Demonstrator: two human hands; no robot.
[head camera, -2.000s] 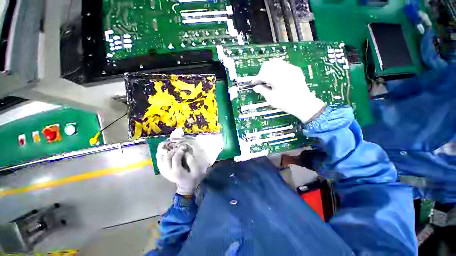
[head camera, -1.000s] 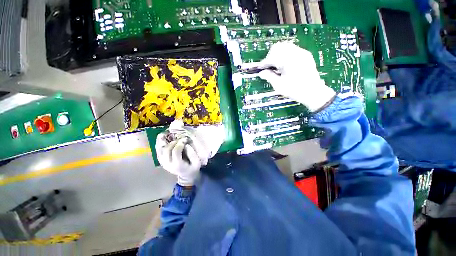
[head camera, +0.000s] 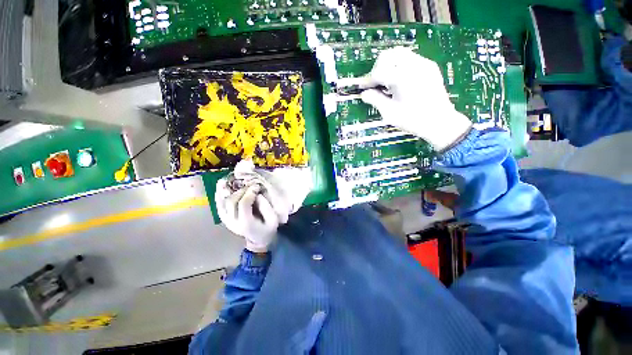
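Observation:
A green printed circuit board (head camera: 388, 172) with long white strips lies in front of me. My right hand (head camera: 416, 93), in a white glove, is over the board and pinches dark tweezers (head camera: 353, 89), whose tip is at the board's left edge. My left hand (head camera: 251, 208), gloved, is closed on a crumpled white cloth (head camera: 291, 191) at the front edge of the scrap tray. The black scrap tray (head camera: 181, 104) left of the board holds yellow tape scraps (head camera: 242, 128).
A second board (head camera: 208, 14) in a black carrier (head camera: 201, 59) lies behind the tray. A control panel (head camera: 41, 187) with a red button is at left. A dark flat screen-like item (head camera: 556, 40) and another person's blue sleeve (head camera: 578, 114) are at right.
The view has shifted, so the boards and tray sit slightly higher. The tweezers have moved slightly along the board's left edge. The left hand stays by the tray. The other person's arm at right has moved.

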